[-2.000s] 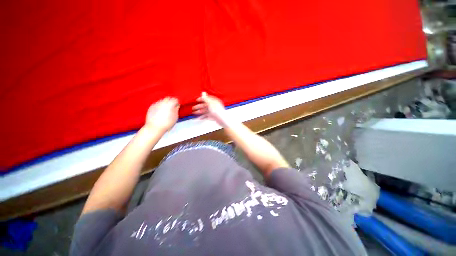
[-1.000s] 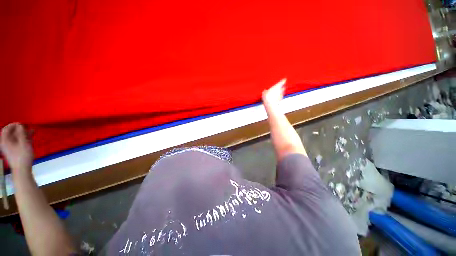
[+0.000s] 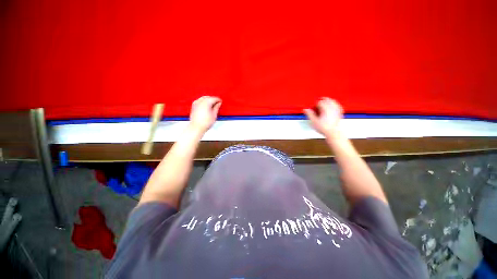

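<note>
The red fabric ply covers the table. Its near edge lies along a thin line of blue plies, with white underlay paper below that. My left hand is at the red edge, fingers curled; whether it pinches the cloth is not clear. My right hand is at the same edge further right, slightly blurred, thumb apart from the fingers; its hold is unclear too. A short pale wooden stick lies across the paper, left of my left hand.
A metal rail crosses the table edge at the left and juts over the floor. A small blue fitting sits beside it. The brown table edge runs across. Blue cloth, red cloth and scraps lie on the grey floor.
The view has turned left, bringing the rail, stick and floor cloths into sight. My hands, wide apart a second ago, are closer together at the edge. The fold along the near edge has flattened.
</note>
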